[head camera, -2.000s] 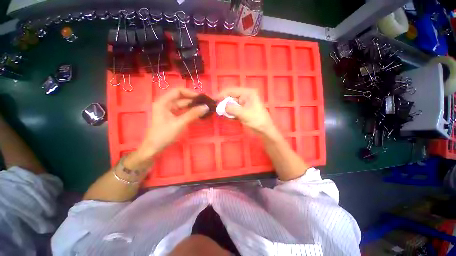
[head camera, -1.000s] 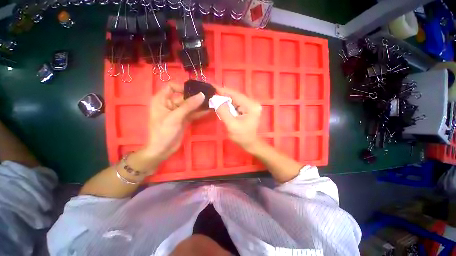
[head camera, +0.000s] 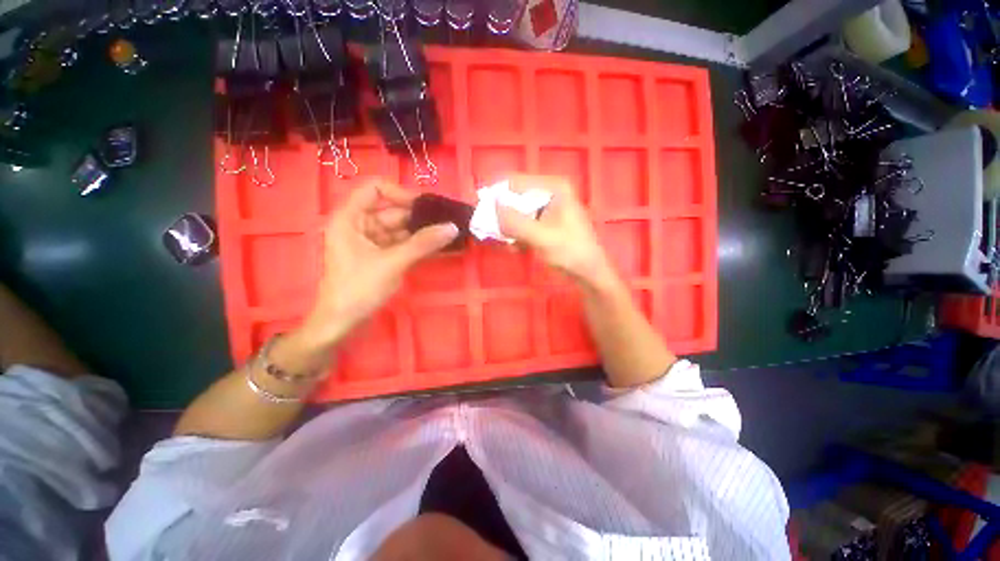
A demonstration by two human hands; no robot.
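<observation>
My left hand (head camera: 378, 247) holds a small dark watch case (head camera: 441, 219) between thumb and fingers above the middle of the red-orange tray (head camera: 464, 329). My right hand (head camera: 557, 236) pinches a white wiping cloth (head camera: 499, 208) against the right edge of the case. Details of the case's face are too blurred to tell. Black binder clips (head camera: 402, 99) with silver wire handles stand in the tray's upper left pockets; what they grip is hard to see.
Another watch case (head camera: 190, 239) lies left of the tray, with two more behind it. A clip pile (head camera: 828, 186) and a white-grey box (head camera: 938, 208) are at the right. A bottle (head camera: 545, 22) stands behind the tray. Another person's sleeve (head camera: 55, 438) is at lower left.
My left hand keeps hold of the case, which has changed its tilt. My right hand with the cloth has shifted slightly, and more of the cloth shows. The camera view has moved a little.
</observation>
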